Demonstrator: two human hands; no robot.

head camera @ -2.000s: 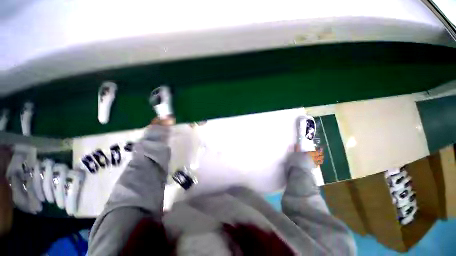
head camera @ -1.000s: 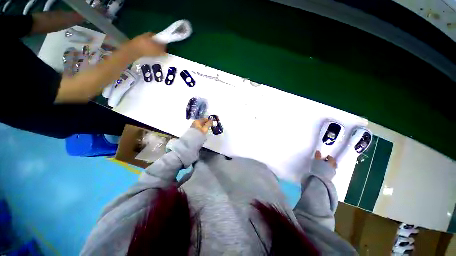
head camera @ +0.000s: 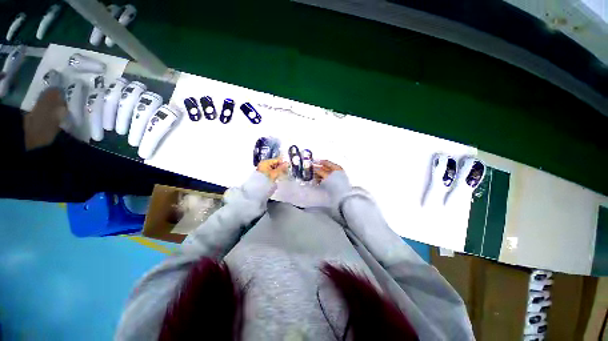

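Note:
My left hand (head camera: 272, 169) and my right hand (head camera: 326, 171) are close together over the white sheet (head camera: 373, 180). Between them are two dark cover panels side by side; my left hand is at the left panel (head camera: 295, 161) and my right hand at the right panel (head camera: 307, 164). Any film on them is too small to tell. A shiny dark clump of wrapped panels (head camera: 265, 152) lies just beyond my left hand. Several loose dark panels (head camera: 227, 111) lie in a row farther left. Two white handheld units (head camera: 474, 173) with dark oval panels lie at the right end.
White units (head camera: 159, 129) stand grouped at left, beside another person's blurred hand (head camera: 47, 120). The green conveyor (head camera: 373, 86) runs beyond the bench. A small carton (head camera: 157, 212) and blue stool (head camera: 100, 214) are lower left; a brown carton (head camera: 493, 293) with units is lower right.
My right hand has left the white units at right and come in beside my left hand. Two panels now show between my hands. The other person's arm has drawn back left.

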